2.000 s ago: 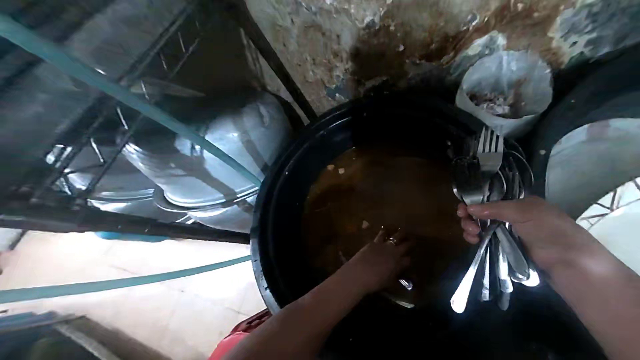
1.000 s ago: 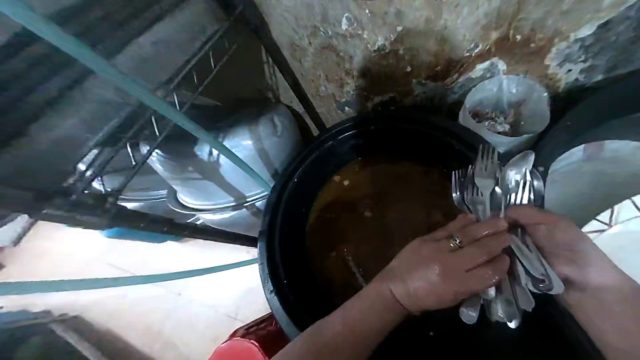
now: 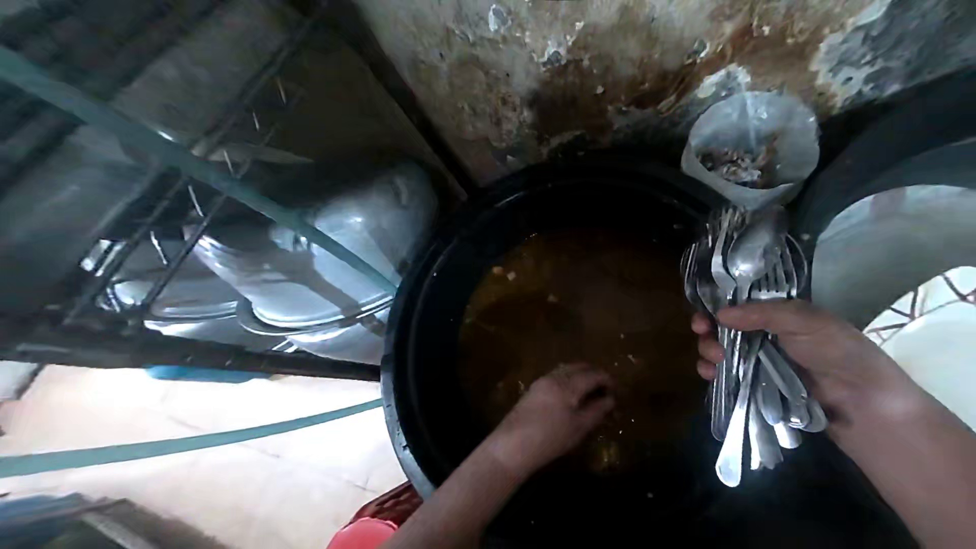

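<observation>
My right hand (image 3: pixel 793 343) grips a bundle of metal forks and spoons (image 3: pixel 751 259) over the right side of a round black tub (image 3: pixel 400 412). Their tines and bowls point up and their handles hang below my fingers. Brownish water with small floating bits (image 3: pixel 549 305) stands in the tub. Lower in the tub, my left hand (image 3: pixel 568 404) reaches to the water with curled fingers; whether anything is in its grasp is hidden by the murk and dim light.
A whitish container with scraps (image 3: pixel 751 145) stands by the peeling wall (image 3: pixel 488 84), behind the tub. White plates (image 3: pixel 938 343) lie at the right. Metal pots (image 3: pixel 305 267) sit on a dark rack at the left. A greenish hose (image 3: pixel 206 442) runs to the tub. Something red (image 3: pixel 366 534) is below it.
My left hand, on the cutlery bundle one second ago, has moved off it, left to the water. The right hand still holds the bundle.
</observation>
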